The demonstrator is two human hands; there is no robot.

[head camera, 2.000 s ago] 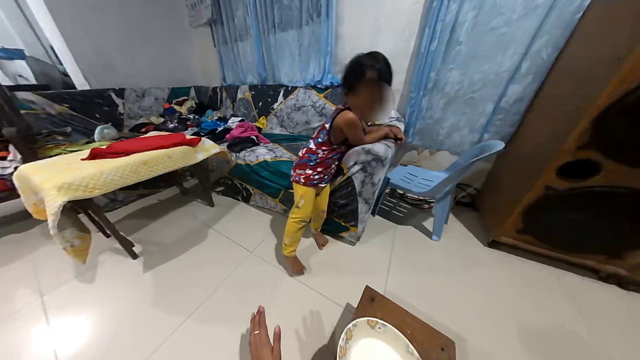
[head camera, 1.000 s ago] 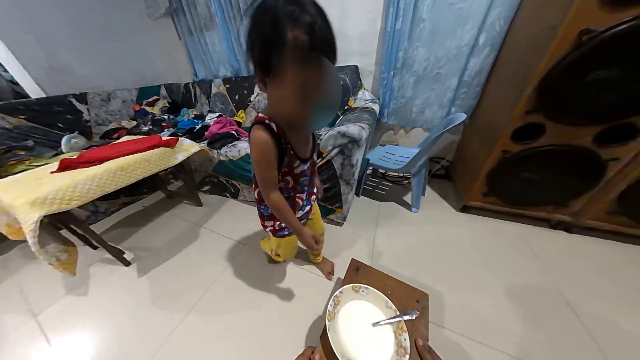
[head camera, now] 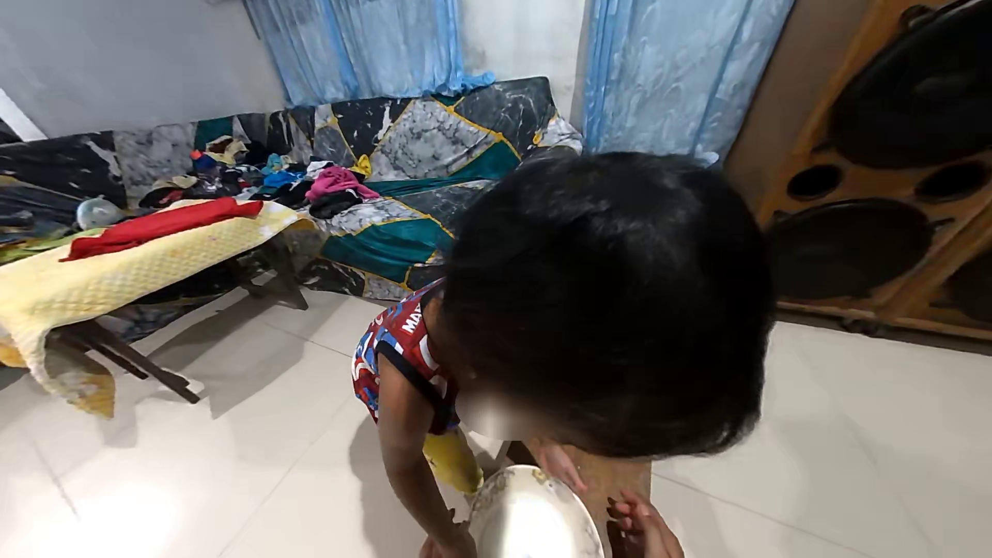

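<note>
A pale bowl with a patterned rim [head camera: 535,511] stands at the bottom centre on a wooden stool [head camera: 616,480], its inside washed out by glare. My right hand [head camera: 643,527] is just right of the bowl, fingers apart and holding nothing visible. At the bowl's left side, another person's hand [head camera: 453,542] reaches down; my left hand cannot be clearly told apart there. A further hand [head camera: 562,465], apparently that person's, lies at the bowl's far rim. The spoon is not visible.
The person [head camera: 604,302] leans over the stool, the dark-haired head hiding much of the middle. A bench with a yellow cloth [head camera: 147,271] is at left, a sofa with clothes [head camera: 337,182] behind. Large speaker cabinets [head camera: 852,232] stand at right.
The other person has come from the sofa's end to the stool and now bends over the bowl. The spoon seen in the bowl one second ago no longer shows.
</note>
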